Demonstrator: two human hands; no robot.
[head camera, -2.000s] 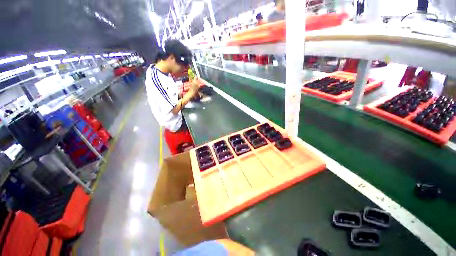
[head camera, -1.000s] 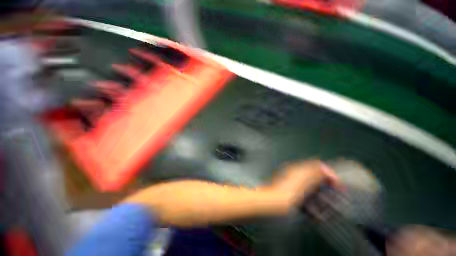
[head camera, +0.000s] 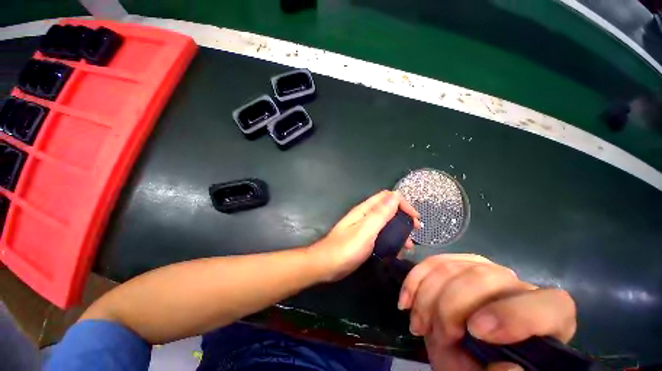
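My left hand (head camera: 363, 230) holds a small black housing (head camera: 393, 235) just at the near left edge of the round screw dish (head camera: 433, 208). My right hand (head camera: 485, 308) grips the black electric screwdriver (head camera: 533, 352), whose front end points at the housing. The screwdriver tip is hidden, so contact cannot be told. Silvery screws are heaped in the far part of the dish, and a few lie scattered on the bench beyond it.
Three grey-rimmed open housings (head camera: 292, 126) lie together, with another black housing (head camera: 239, 195) nearer me. The orange-red tray (head camera: 131, 109) with black units is at left. A worn white strip (head camera: 341, 66) borders the green conveyor (head camera: 435, 43).
The view has swung down from the aisle and another worker to the bench. Both hands are now clear, with housing and screwdriver held beside the screw dish.
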